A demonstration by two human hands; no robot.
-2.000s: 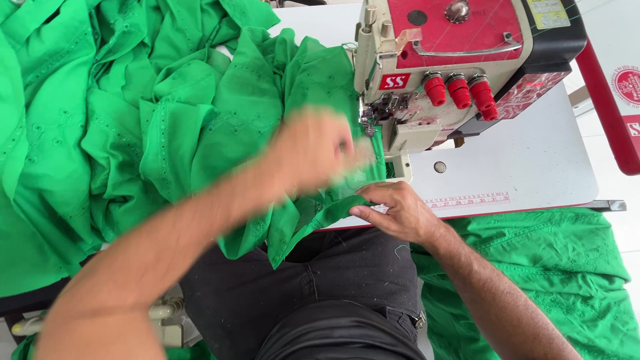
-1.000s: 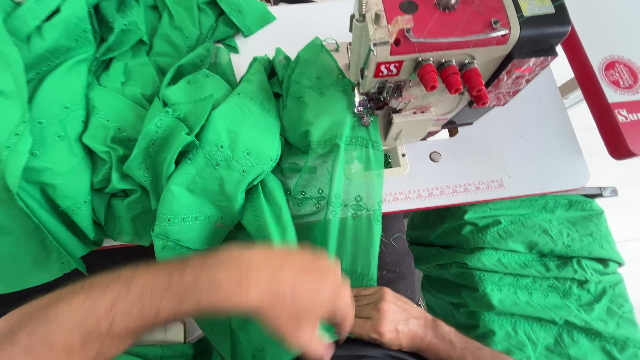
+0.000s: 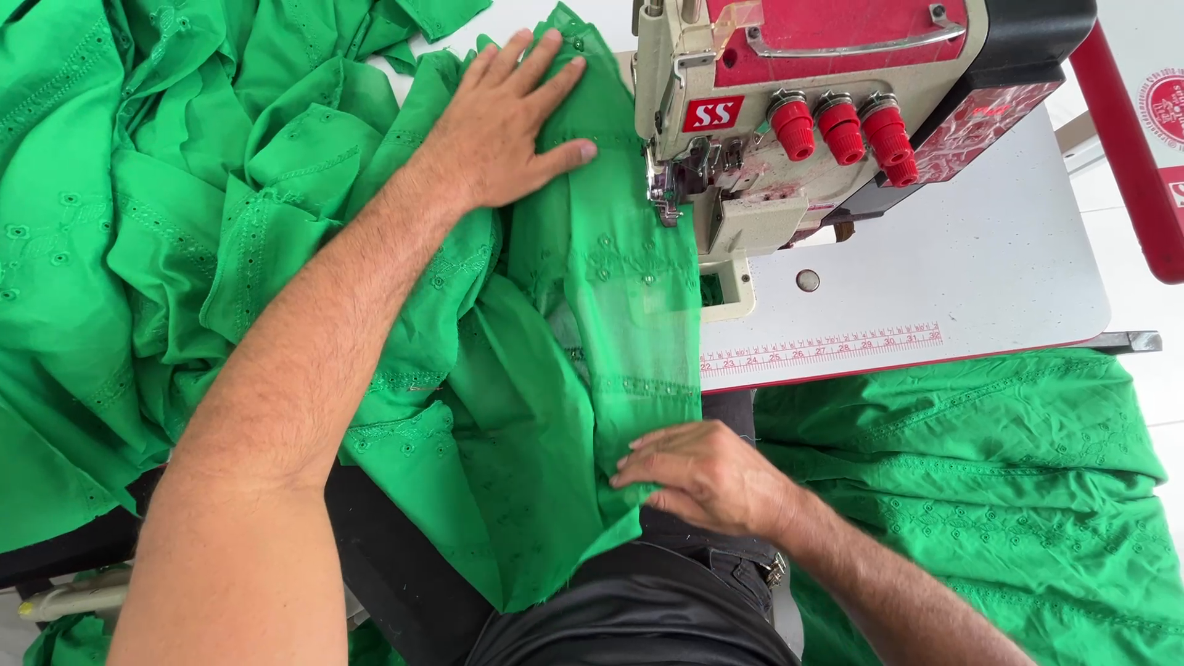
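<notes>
My left hand [image 3: 504, 125] lies with spread fingers on the upper part of a green embroidered fabric panel [image 3: 634, 324], left of the overlock sewing machine [image 3: 832, 65]. The panel runs along the machine's presser foot [image 3: 668, 199] and down over the table's front edge toward my lap. Near the panel's lower right edge, my right hand [image 3: 703, 472] pinches the cloth between thumb and fingers. The panel's right edge lies at the presser foot; whether it is under the foot cannot be told.
A big heap of green embroidered fabric [image 3: 166, 213] covers the left side. More green fabric [image 3: 971, 472] hangs in front at the right. The white machine table [image 3: 962, 250] bears a printed ruler [image 3: 823, 351] by its front edge. A red bar [image 3: 1124, 157] stands at the far right.
My left hand has moved from low by my lap up onto the panel's upper part. The panel, bunched two seconds ago, now lies stretched lengthwise beside the machine.
</notes>
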